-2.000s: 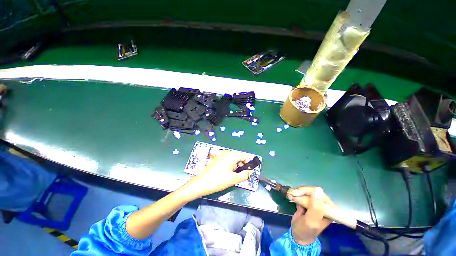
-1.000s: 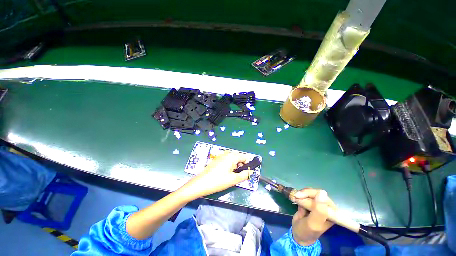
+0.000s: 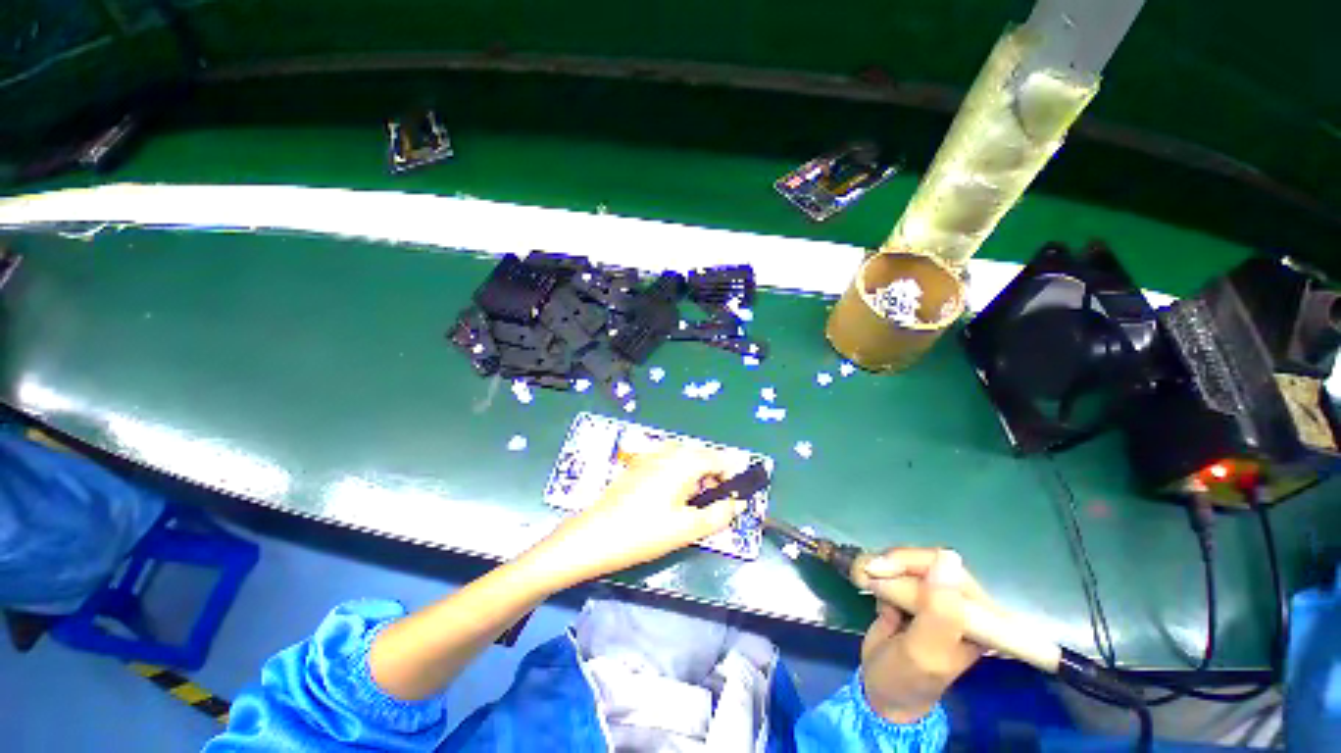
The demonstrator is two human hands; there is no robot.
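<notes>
The phone unit point(image 3: 588, 456), a flat white rectangle with an orange area, lies on the green bench mat in front of me. My left hand point(image 3: 659, 503) rests over it, fingers on a small black module point(image 3: 731, 484) at its right end. The hand hides the middle of the unit. My right hand point(image 3: 919, 606) holds the pale handle of the soldering iron point(image 3: 971, 615) like a pen. Its dark metal tip points left to the unit's right end, close below the module. I cannot tell if the tip touches.
Behind the unit lies a pile of black modules point(image 3: 566, 321) with small white pieces point(image 3: 703, 390) around it. A brown cup point(image 3: 894, 312) stands by the taped post point(image 3: 1000, 147). A fan point(image 3: 1062, 350) and soldering station point(image 3: 1235, 383) stand right. Phone units point(image 3: 835, 183) lie on the belt.
The phone units on the far belt have moved right. A red light on the station is on, which was off in the oldest frame. My hands have hardly moved.
</notes>
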